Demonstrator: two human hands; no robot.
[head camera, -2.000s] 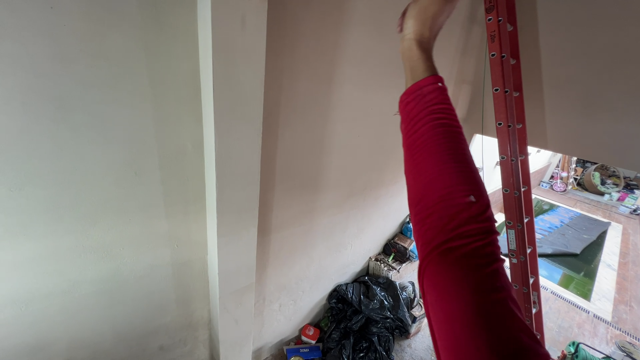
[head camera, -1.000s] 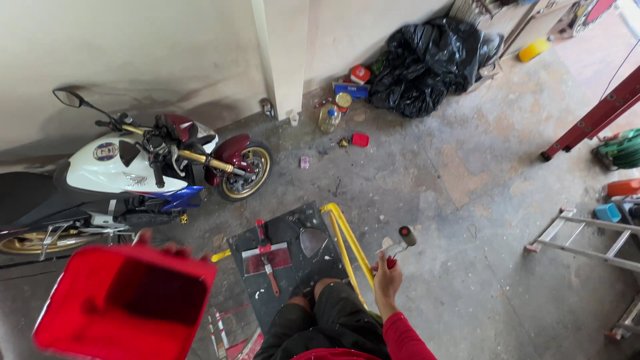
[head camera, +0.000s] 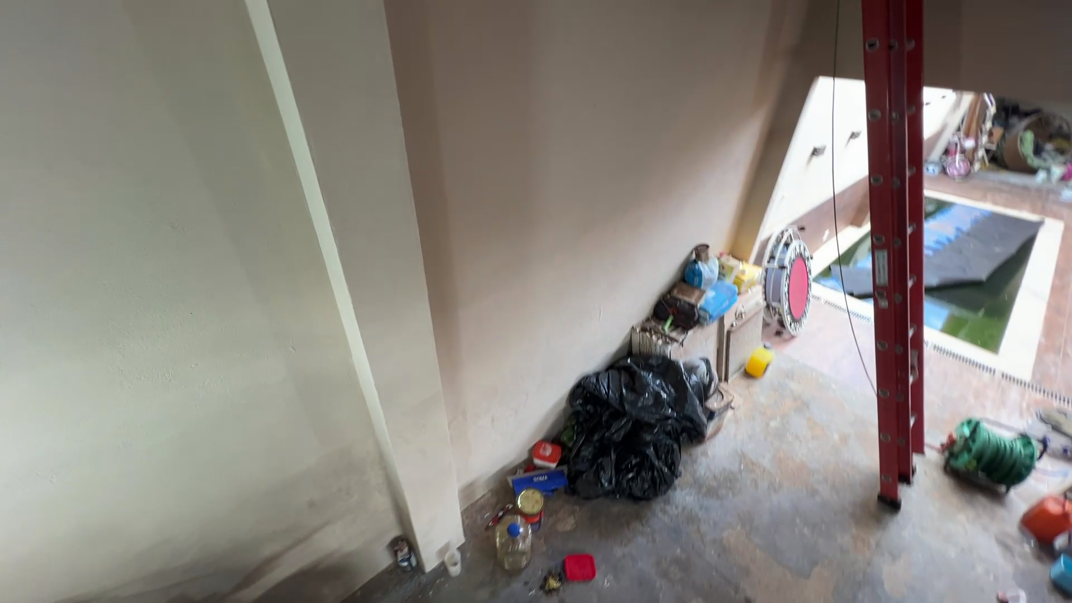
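Observation:
Neither my left hand nor my right hand shows in the head view now, and what they hold cannot be seen. In front of me rises a pale painted wall (head camera: 193, 293) with a projecting pillar (head camera: 377, 276). A beige wall (head camera: 569, 193) continues to its right. The red tray and the small roller seen earlier are out of view.
A red ladder (head camera: 892, 251) stands upright at the right. Black plastic bags (head camera: 632, 423) lie along the wall, near a clear bottle (head camera: 512, 543), a red container (head camera: 579, 568) and a blue box (head camera: 538, 481). A green hose reel (head camera: 992, 452) sits right of the ladder; a pool (head camera: 988, 268) lies beyond.
The view has swung up from the work platform to the walls. Both hands, the red tray and the roller, visible one second ago, have left the frame.

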